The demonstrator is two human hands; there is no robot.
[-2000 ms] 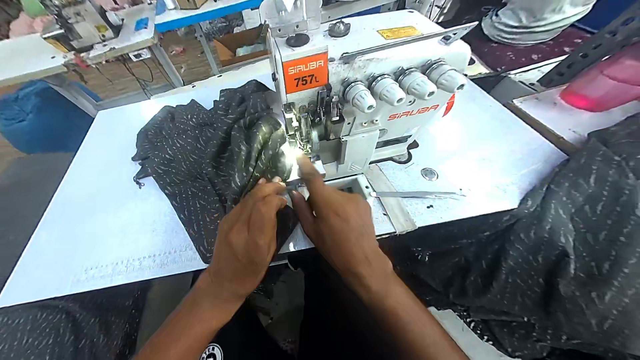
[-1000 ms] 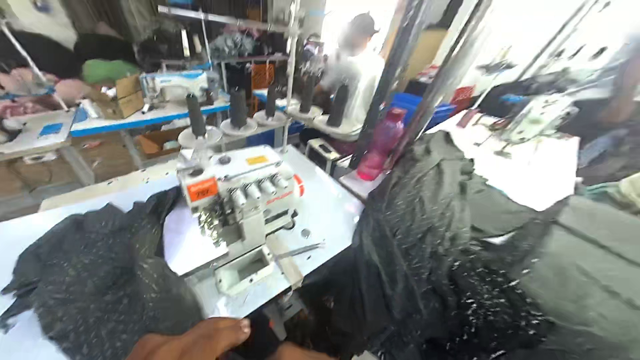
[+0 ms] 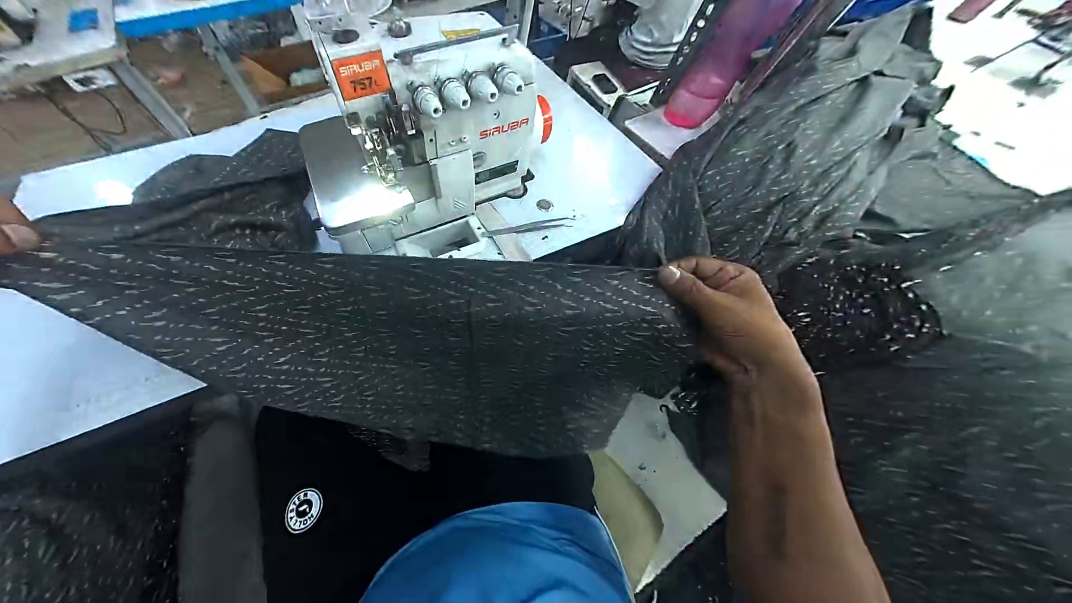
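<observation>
A dark grey fabric panel with small white dashes is stretched across the view in front of a Siruba overlock sewing machine. My right hand pinches its upper right corner between thumb and fingers. At the far left edge my left hand, mostly out of frame, grips the upper left end. More of the same fabric lies on the white table behind the panel, left of the machine. The machine's lamp lights its metal work plate; no cloth shows under the presser foot.
Metal tweezers lie on the white sewing table, right of the machine. A large heap of patterned fabric rises at the right, beside a pink bottle. Another workbench stands at the back left. A person's light garment shows behind.
Two seconds ago both hands were together at the needle area with bunched fabric. Now they are wide apart, holding a panel stretched between them. The view swung right and back.
</observation>
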